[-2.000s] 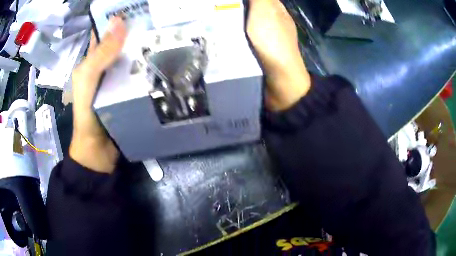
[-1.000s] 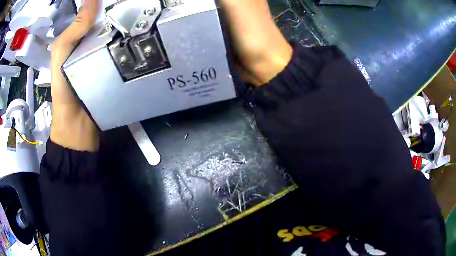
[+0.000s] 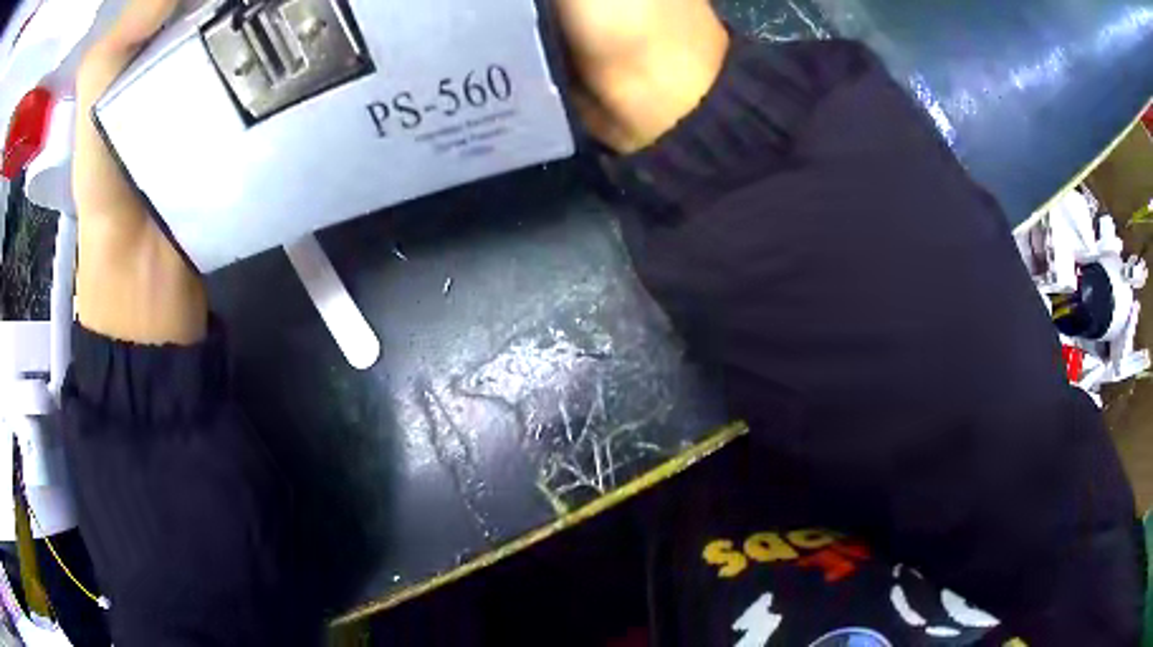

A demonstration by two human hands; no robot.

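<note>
A silver-grey PS-560 screw feeder (image 3: pixel 341 164) is at the top left of the view, tilted, its upper part cut off by the top edge. A metal bracket (image 3: pixel 285 51) sits in its front. My left hand (image 3: pixel 133 215) is along its left side and my right hand (image 3: pixel 639 63) along its right side; the fingers of both are cut off or hidden, but the feeder is held between them. A narrow white strip with a rounded end (image 3: pixel 335 307) sticks out from under the feeder over the dark bench mat.
The scratched dark bench (image 3: pixel 544 367) has a yellow front edge close to my body. White camera housings (image 3: pixel 51 152), one with a red cap, lie at the left. At the right, beyond the bench's curved edge, a brown carton (image 3: pixel 1132 190) holds white and black camera parts (image 3: pixel 1094 297).
The feeder and both hands have shifted up and left in the view. The feeder's top has gone out of the picture, and its PS-560 front shows more clearly than two seconds ago.
</note>
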